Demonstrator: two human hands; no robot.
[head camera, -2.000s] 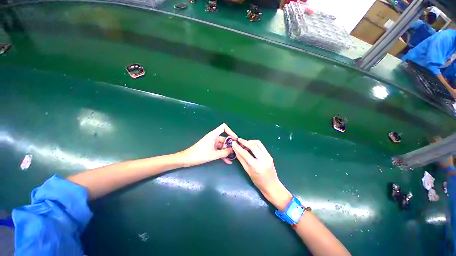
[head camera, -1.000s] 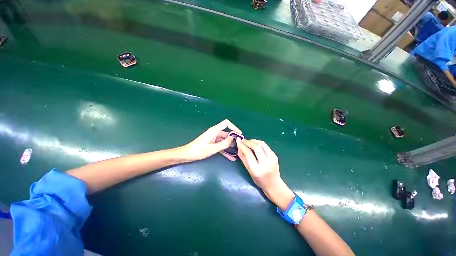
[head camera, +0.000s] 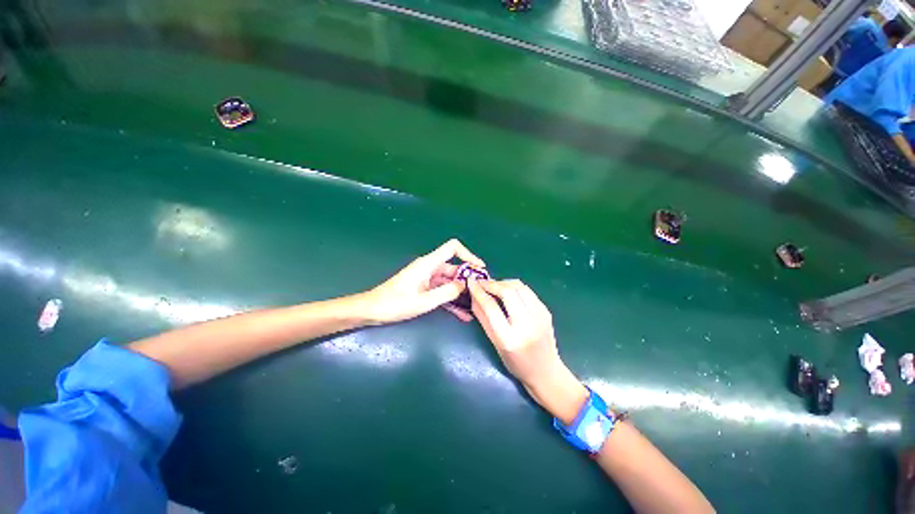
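A small watch case assembly (head camera: 472, 272) with a dark, purplish inside is held between both hands over the green bench, near the middle of the view. My left hand (head camera: 416, 291) grips it from the left, with fingers around its far side and below. My right hand (head camera: 517, 326) has its thumb and fingertips on the case's right side and top. The fingers cover most of the case, so the inner part cannot be made out. A bright blue wristband (head camera: 590, 426) is on my right wrist.
Copper-rimmed cases lie on the belt at upper left (head camera: 234, 112), right (head camera: 668, 226) and far right (head camera: 791, 255). Black parts (head camera: 813, 383) and white scraps (head camera: 873, 363) lie at right, below a grey post (head camera: 863, 303). Clear trays (head camera: 652, 38) and a person's blue sleeve (head camera: 878, 90) are beyond.
The cases on the belt have shifted left. The case in my hands is now more covered by my fingers than one second ago. Both hands have stayed nearly in place.
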